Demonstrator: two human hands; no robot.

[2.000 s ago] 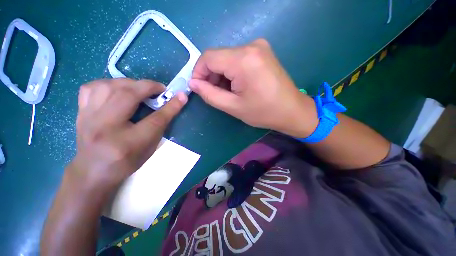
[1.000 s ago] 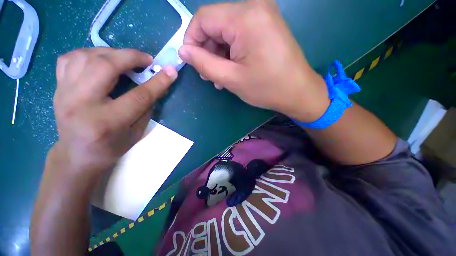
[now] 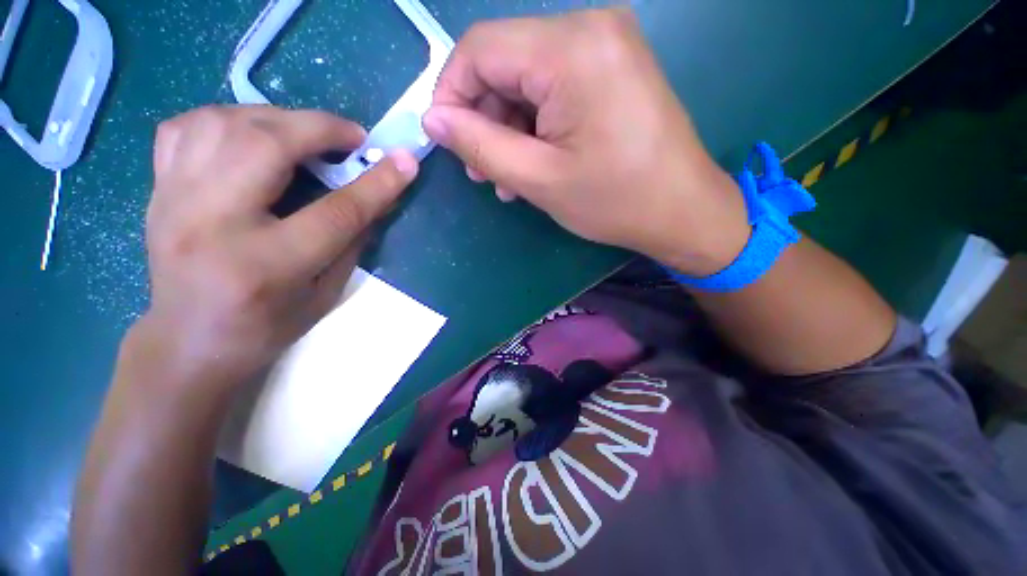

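Note:
A white plastic frame (image 3: 395,119) lies on the green bench top at upper centre, its far edge cut off by the picture's top. My left hand (image 3: 253,214) holds the frame's wider near side between thumb and index finger, around a small white raised bit (image 3: 374,154). My right hand (image 3: 563,135) has thumb and index fingertip pinched at the frame's right corner. Whether a small piece is between those fingertips is hidden. A blue strap (image 3: 759,231) is on my right wrist.
Another white frame (image 3: 79,84) lies at upper left, with a thin white lead (image 3: 52,219) sticking out towards me. A cream sheet (image 3: 349,371) lies at the near bench edge, partly under my left hand. White specks dot the bench. White and brown items (image 3: 966,287) stand far right.
Over the two seconds the whole scene shifts up in view as the camera moves. Both hands stay at the same part of the frame, with only small finger changes.

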